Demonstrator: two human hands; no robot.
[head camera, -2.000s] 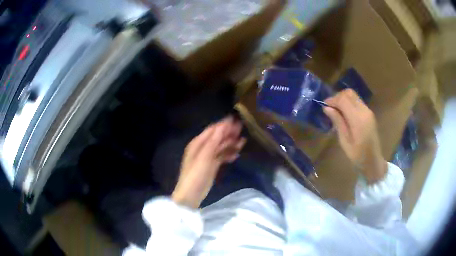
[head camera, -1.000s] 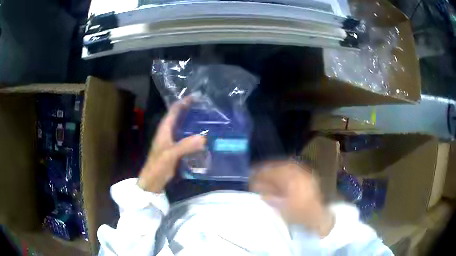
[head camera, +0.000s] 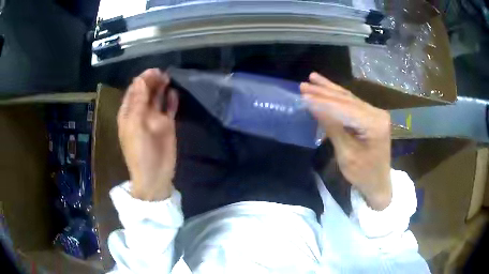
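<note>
A dark blue watch box (head camera: 271, 107) in a clear film bag hangs in the air above my dark lap, its lettering upside down. The loose film (head camera: 201, 88) stretches from the box to the left. My left hand (head camera: 149, 131) pinches the film's free end. My right hand (head camera: 351, 131) is on the box's right end, fingers over its upper corner. The heat sealer's long metal bars (head camera: 241, 33) lie just beyond, apart from the bag.
The left-hand carton (head camera: 104, 155) holds shiny wrapped boxes (head camera: 72, 176). The film bag carton (head camera: 423, 99) with crumpled clear plastic (head camera: 399, 53) stands beyond the sealer's right end. The right-hand carton (head camera: 445, 182) is partly behind my right arm.
The bagged box has turned on its side and risen slightly. My left hand has moved from the box to the film's end. My right hand has moved up onto the box.
</note>
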